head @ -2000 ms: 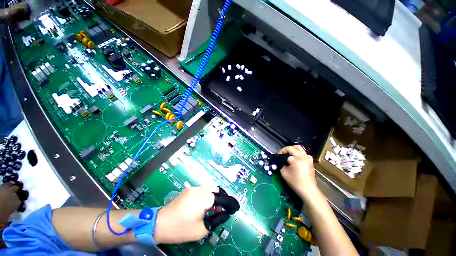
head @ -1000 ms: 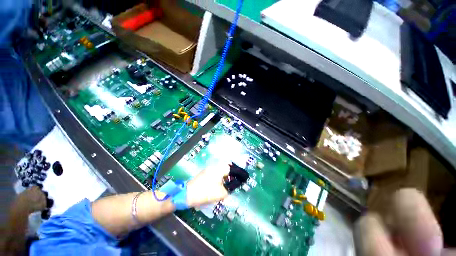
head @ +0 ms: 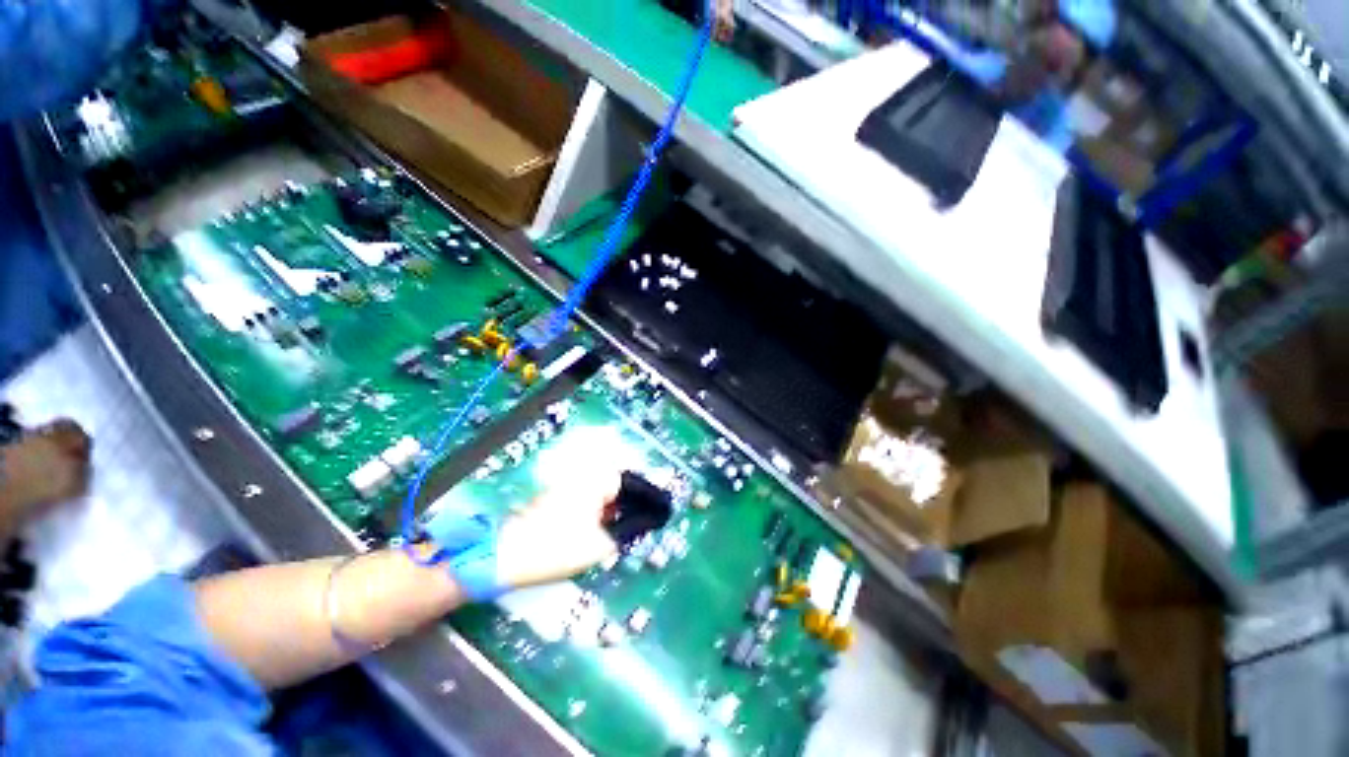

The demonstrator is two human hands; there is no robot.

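Observation:
My left hand (head: 555, 537) reaches in from the lower left over the nearer green circuit board (head: 695, 592). Its black-covered fingertips are close together just above the board's middle, and the hand is overexposed. I cannot tell whether they hold a part. A light blue strap (head: 471, 559) is on the wrist, joined to a bright blue coiled cord (head: 629, 207). Yellow-orange coils (head: 821, 627) stand near the board's right end. A second green board (head: 333, 326) lies to the left, beyond a narrow dark gap. My right hand is out of view.
Grey metal rails (head: 244, 481) flank the boards. Behind them are a brown carton (head: 488, 141) with a red item, a black tray (head: 784, 340) with small white pieces, and a box of white parts (head: 903, 470). A white-green shelf (head: 1006, 266) holds black trays. Another person's hand (head: 42, 470) is far left.
My right hand has left the board's far edge and gone out of view at the lower right. My left hand stays over the board. The view has turned right, showing more shelf.

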